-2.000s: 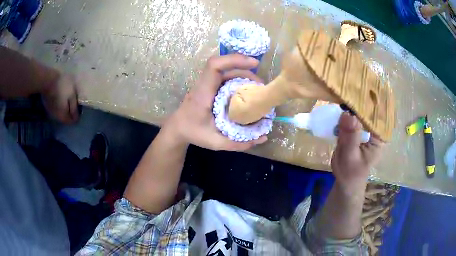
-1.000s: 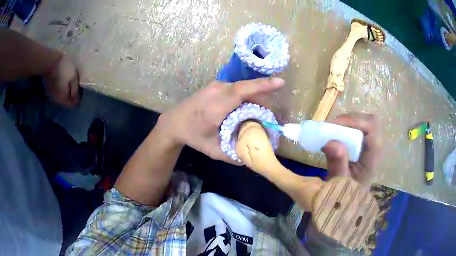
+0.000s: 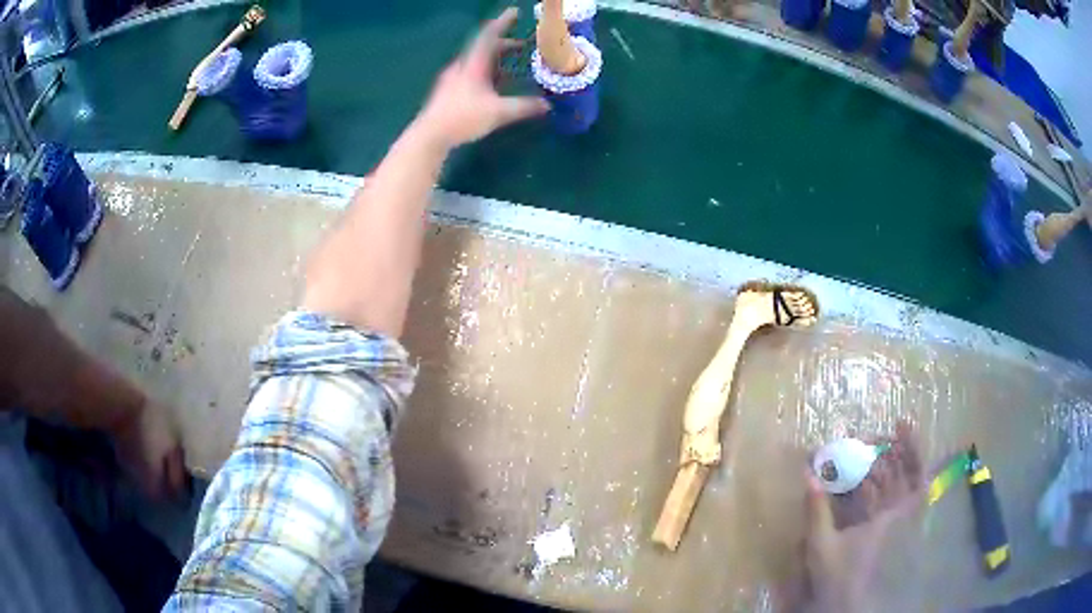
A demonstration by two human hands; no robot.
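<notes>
My left hand (image 3: 481, 90) is stretched out over the green belt, fingers spread, beside a blue trouser-leg piece (image 3: 572, 105) with a tan leg standing in its pale cuff. The hand looks open; any contact with the piece is unclear. My right hand (image 3: 865, 509) is low at the right over the bench, slightly blurred, around the white glue bottle (image 3: 845, 465), whose greenish nozzle points right. A loose tan leg (image 3: 715, 389) with a strapped sandal foot lies on the bench between my hands, its squared peg towards me.
On the belt (image 3: 719, 180) lie another blue piece (image 3: 273, 105) and a loose leg (image 3: 213, 66); more blue pieces are at far right. A knife (image 3: 988, 515) lies right of my right hand. A white scrap (image 3: 553, 546) is near the bench edge. A person's hand (image 3: 156, 445) is at left.
My left hand has moved from the near bench edge out to the belt; the blue piece with the leg is now on the belt beside it. The bottle has moved away from the cuff. The view has shifted.
</notes>
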